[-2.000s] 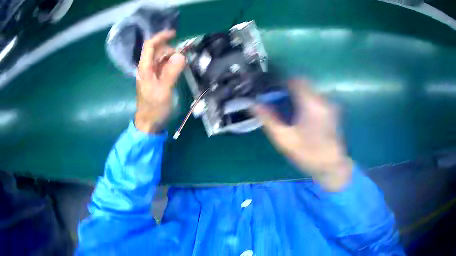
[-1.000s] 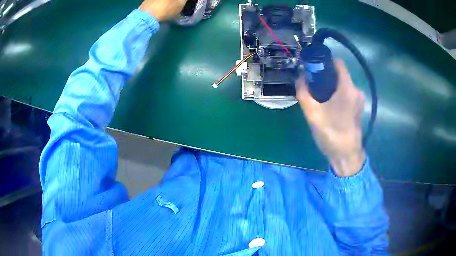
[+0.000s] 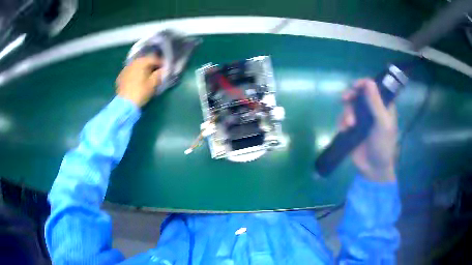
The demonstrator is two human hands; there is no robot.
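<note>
A white plastic housing [image 3: 209, 137] with a black internal module [image 3: 243, 116] in it lies on the green surface in front of me. A blurred red lead wire [image 3: 227, 87] crosses the module, and a short connector lead [image 3: 195, 143] sticks out at the left. My left hand [image 3: 138, 78] is at the clear screw bag [image 3: 178, 52], left of the unit; its fingertips are hidden at the bag and blurred. My right hand [image 3: 375, 127] grips the black electric screwdriver [image 3: 341, 147], held tilted right of the unit, apart from it, with its silver ring at the upper right.
A pale strip [image 3: 248, 24] curves across behind the unit, with more green surface beyond. A blurred grey bar-like thing [image 3: 442, 23] shows at the upper right. Dark and pale blurred shapes [image 3: 49, 15] are at the upper left. The screwdriver cord is faint at the right.
The screwdriver in my right hand has moved from beside the module out to the right and now lies slanted. My left hand still is at the bag. The view has shifted, showing the unit lower and further left.
</note>
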